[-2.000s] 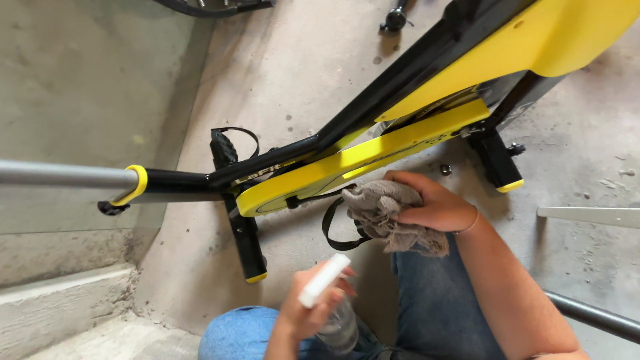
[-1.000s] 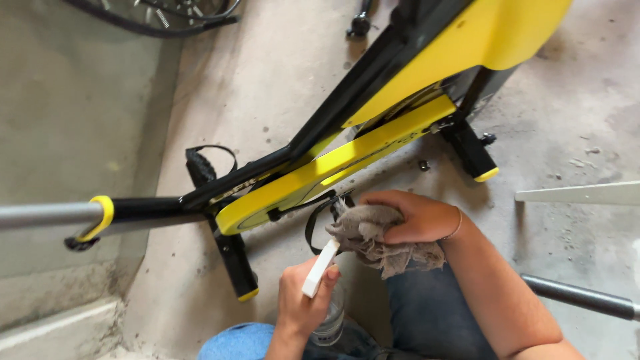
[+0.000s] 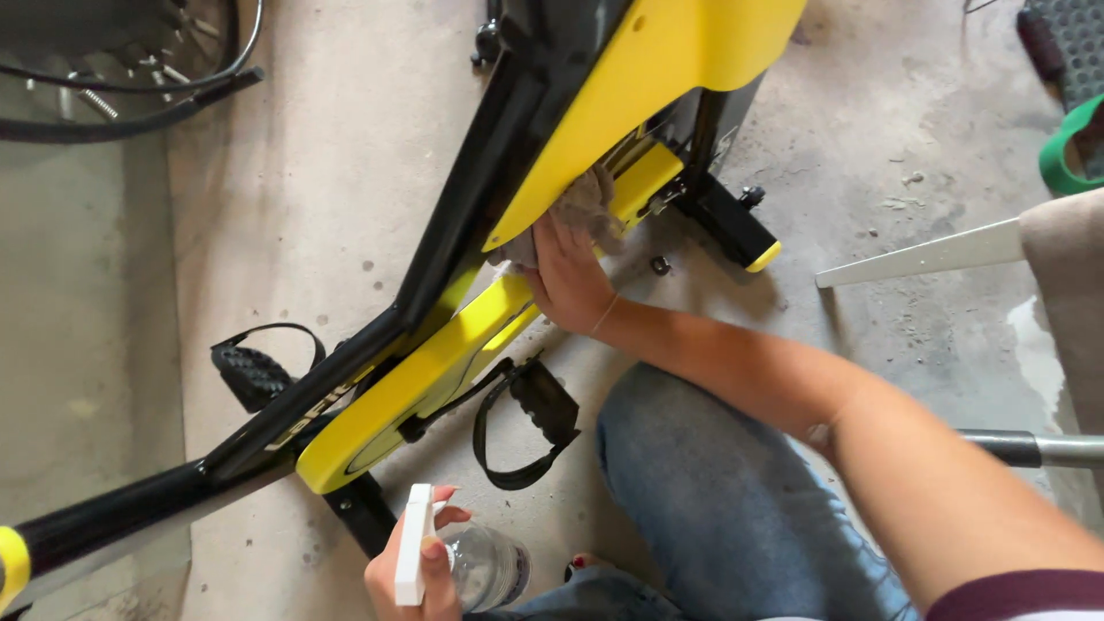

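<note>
My right hand [image 3: 569,276] presses a grey-brown cloth [image 3: 591,203] against the exercise bike, where the large yellow cover [image 3: 638,78] meets the long yellow chain guard [image 3: 492,315]. The cloth is partly tucked behind the cover's edge. At the bottom, my left hand [image 3: 423,552] is closed around the neck of a clear spray bottle [image 3: 487,565] with a white trigger head. Between my hands is the near black pedal [image 3: 543,401] with its strap loop. The far pedal [image 3: 254,375] shows beyond the black frame tube [image 3: 345,354].
A wheel-like rim with spokes [image 3: 129,112] lies upper left. A white leg [image 3: 923,253] and a grey metal tube [image 3: 1035,449] stand at the right, near a green object [image 3: 1069,151]. A small dark nut-like part [image 3: 661,265] lies on the concrete floor.
My right hand with the cloth has moved from beside the near pedal up to the bike's yellow covers. The bottle's white head, close to the cloth one second ago, is now apart from it.
</note>
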